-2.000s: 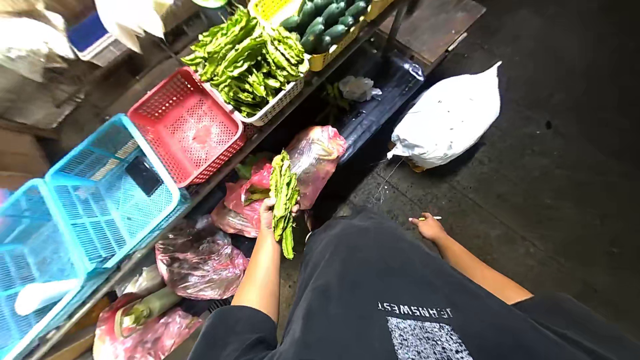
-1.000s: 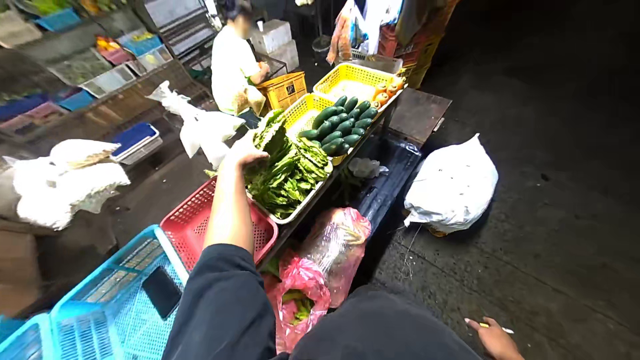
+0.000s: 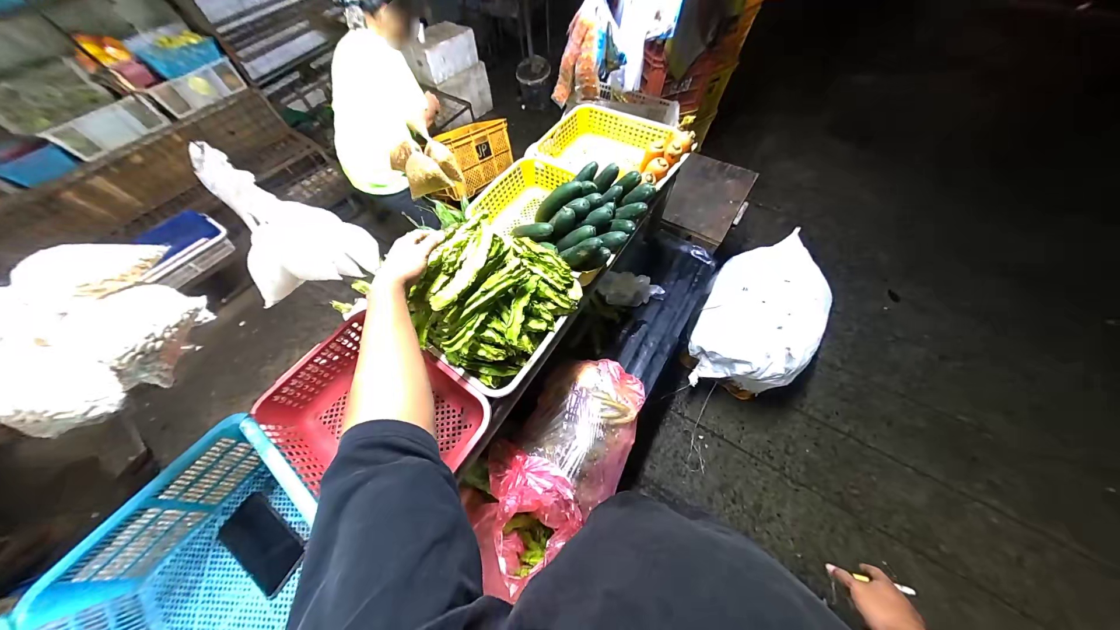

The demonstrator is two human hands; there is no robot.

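My left hand [image 3: 409,255] rests on the left side of a heap of green winged beans [image 3: 490,302] in a white plastic basket [image 3: 518,382]; its fingers lie against the beans, and whether they grip any is unclear. At the lower right, my right hand [image 3: 879,599] holds a thin white and yellow stick-like object [image 3: 901,589] between its fingers, away from the baskets. Dark green cucumbers or zucchini [image 3: 582,214] fill part of a yellow basket [image 3: 516,194] just beyond the beans.
A red basket [image 3: 302,385] and a blue basket [image 3: 131,516] holding a phone [image 3: 261,544] stand nearer. Pink plastic bags [image 3: 534,499] sit below. A white sack [image 3: 761,315] lies on the floor at right. A person [image 3: 376,105] stands beyond the stand.
Two seconds ago my left hand held a bundle of winged beans above the pink bags; it has moved up to the bean basket. The view has shifted to show more of the far side.
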